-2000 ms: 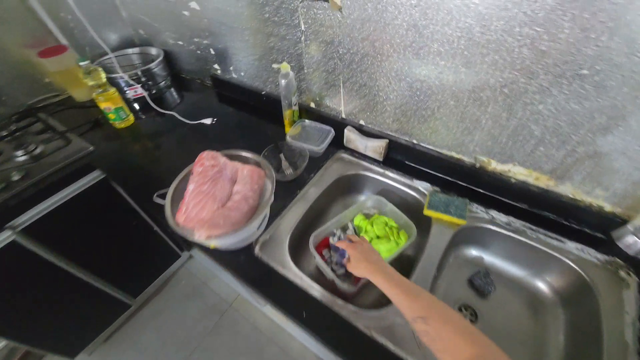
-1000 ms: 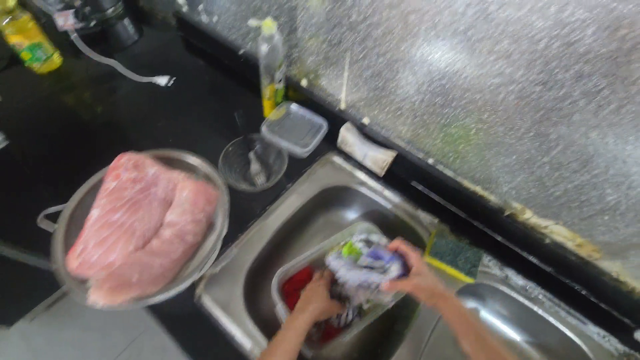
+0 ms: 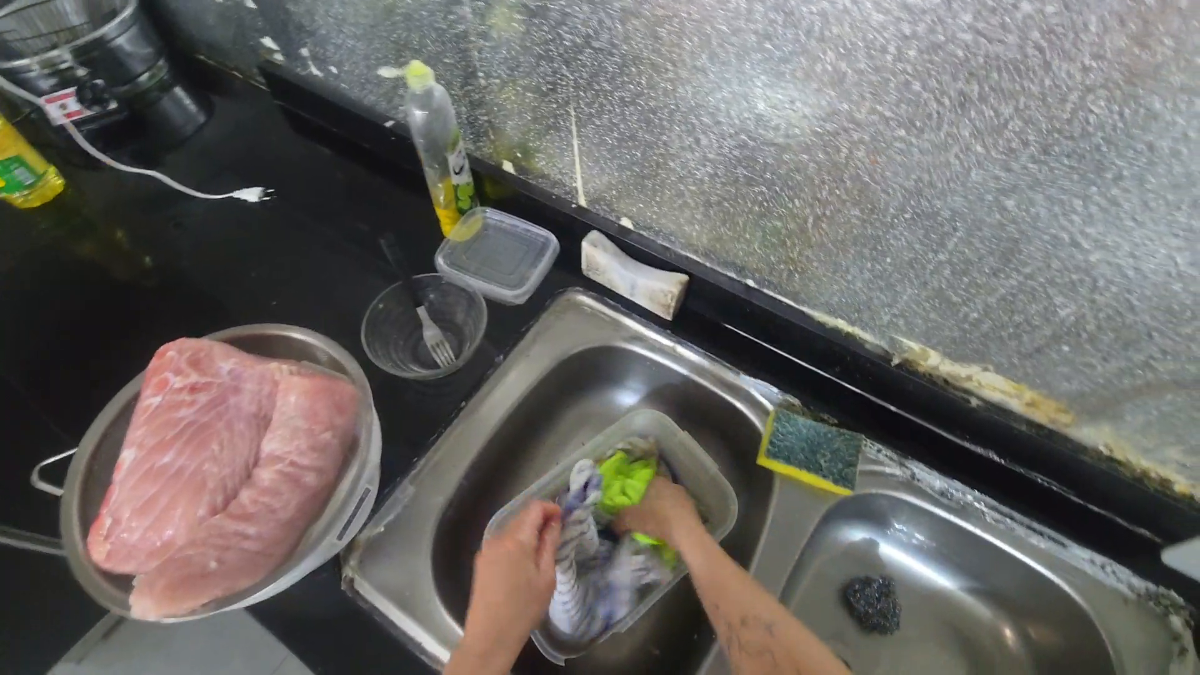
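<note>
A clear plastic tub [image 3: 698,467] sits in the left basin of a stainless steel sink [image 3: 525,375]. In it lie a white and grey striped cloth [image 3: 577,572] and a bright green cloth [image 3: 623,480]. My left hand [image 3: 516,562] pinches the striped cloth at the tub's left side. My right hand [image 3: 661,516] reaches down among the cloths beside the green one; its fingertips are hidden, so its hold is unclear. A green and yellow sponge [image 3: 811,452] rests on the divider between the basins.
Left of the sink, raw meat [image 3: 225,459] fills a metal bowl [image 3: 361,375]. Behind stand a glass bowl [image 3: 375,328] with a fork [image 3: 433,333], a lidded plastic container [image 3: 497,253] and a soap bottle [image 3: 436,141]. A dark scourer [image 3: 872,603] lies in the right basin.
My left hand, out of view two seconds ago, came into the tub. One second ago both hands held the bundled white cloth; now it hangs stretched from my left hand and more green shows.
</note>
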